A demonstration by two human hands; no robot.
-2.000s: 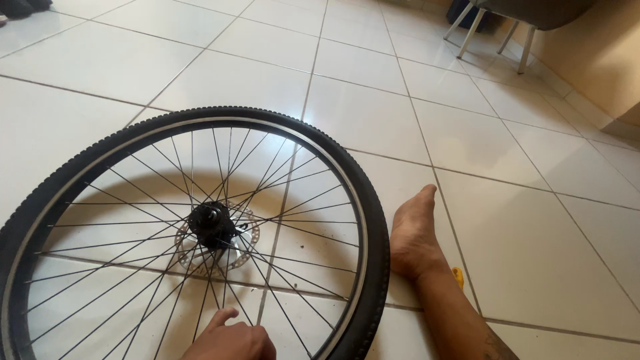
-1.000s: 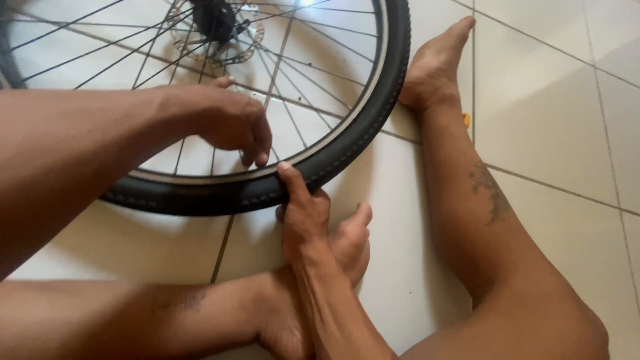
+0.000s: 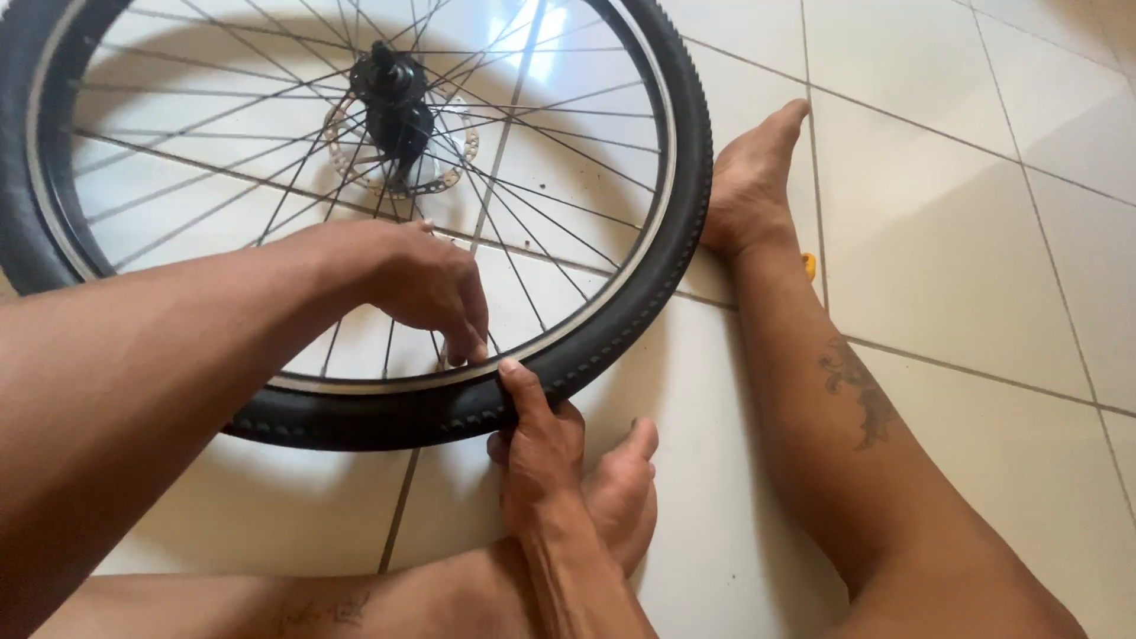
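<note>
A bicycle wheel with a black tyre (image 3: 612, 342) and a silver-edged rim (image 3: 364, 385) is held tilted over the floor. Its black hub (image 3: 395, 106) and a disc brake rotor (image 3: 461, 133) show through the spokes. My left hand (image 3: 426, 284) reaches in from the left over the wheel, its bent fingertips at the inner edge of the rim; what lies under them is hidden. From below, my right hand (image 3: 541, 435) grips the tyre's near edge, thumb on the rim's edge and fingers beneath.
My bare legs are spread on the tiled floor (image 3: 941, 248). One foot (image 3: 630, 497) lies just beyond my right wrist, the other (image 3: 754, 177) beside the tyre's right edge. A small yellow object (image 3: 808, 266) shows behind the right ankle. Small dark specks lie under the wheel.
Two seconds ago one hand showed low inside the wheel; now both hands are at its near edge, much as one second ago. The view has turned down.
</note>
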